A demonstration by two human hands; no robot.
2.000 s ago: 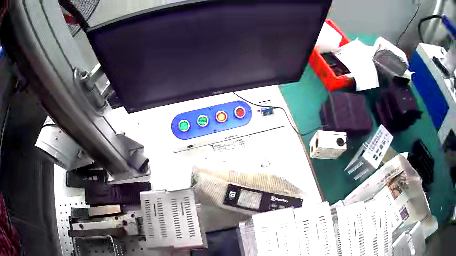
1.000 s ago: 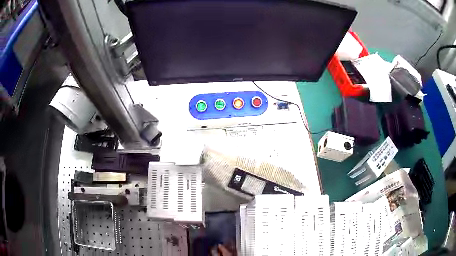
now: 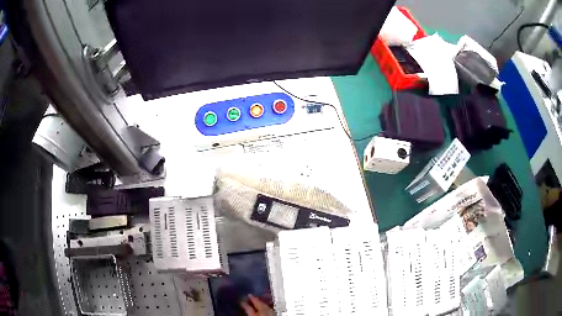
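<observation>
My right hand (image 3: 257,306) shows only in part at the bottom edge, over the dark mouse pad (image 3: 237,278); whether it holds a mouse cannot be told. My left hand is out of the picture. A shallow open metal housing (image 3: 100,284) lies at the fixture on the perforated plate (image 3: 151,293), in front of the locating block (image 3: 108,242). A slotted silver-white housing stack (image 3: 185,234) stands left of the pad. Tall rows of slotted housings (image 3: 329,268) stand right of it.
The monitor (image 3: 246,40) and blue button panel (image 3: 244,115) are behind. The slanted machine column (image 3: 80,92) is at left. A black-faced strip (image 3: 299,213) lies on paper. The green side table (image 3: 382,216) holds a red bin (image 3: 394,65), dark blocks (image 3: 414,119) and newspaper (image 3: 474,213).
The camera view has shifted. My right hand was out of view two seconds ago, then appeared at the bottom edge over the pad; more of it shows now. The housing at the fixture looks unmoved.
</observation>
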